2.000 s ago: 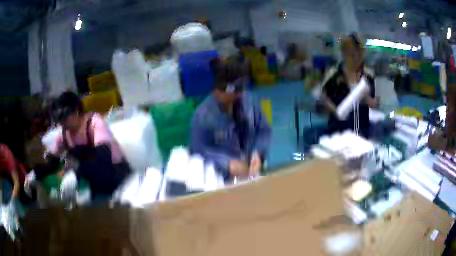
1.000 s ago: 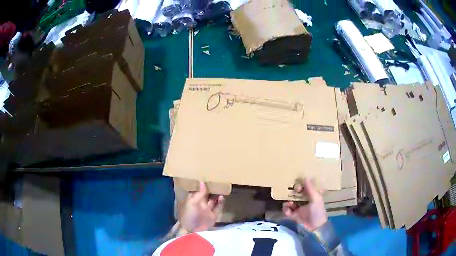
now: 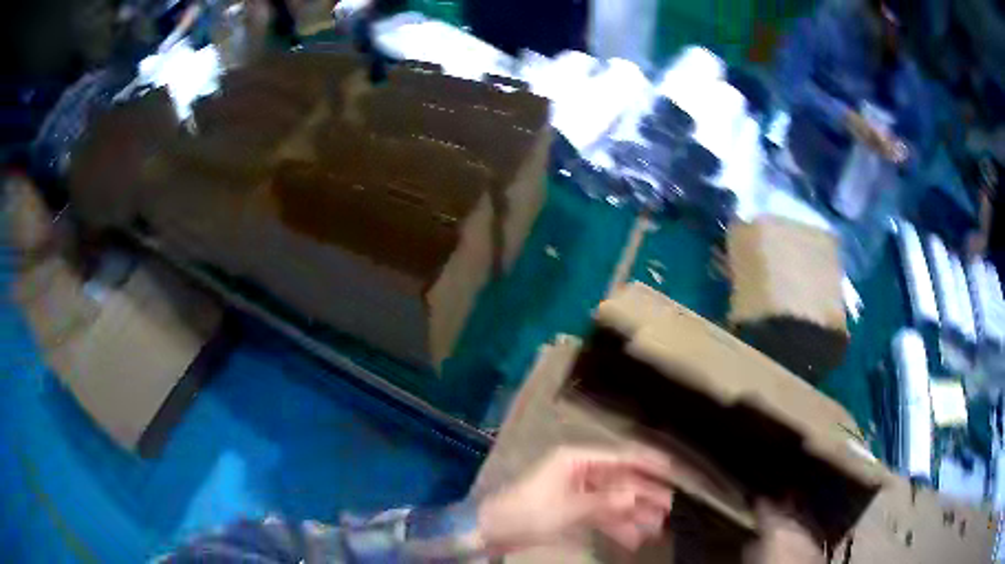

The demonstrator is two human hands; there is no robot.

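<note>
The picture is blurred. A half-folded box (image 3: 834,415) stands tilted in front of me, its walls raised around a dark, narrow inside. Flat blanks (image 3: 529,410) lie under and beside it. My left hand (image 3: 579,498) is at the box's near left side, its fingers curled at the near wall. My right hand (image 3: 788,540) is a blur at the bottom edge, against the near wall; its fingers cannot be made out. Rows of folded boxes (image 3: 369,209) stand at the left of the table with dark open tops.
The green table (image 3: 529,281) has a wrapped block (image 3: 785,270) beyond the box. White rolls (image 3: 661,105) are piled at the back, with more at the right. A person's hands (image 3: 876,141) show across the table. A large open carton (image 3: 121,342) stands below the table edge at the left.
The view has turned left and tilted. The blank that lay flat and printed side up between my hands now appears as a box with raised walls. My left hand has moved up along its near side.
</note>
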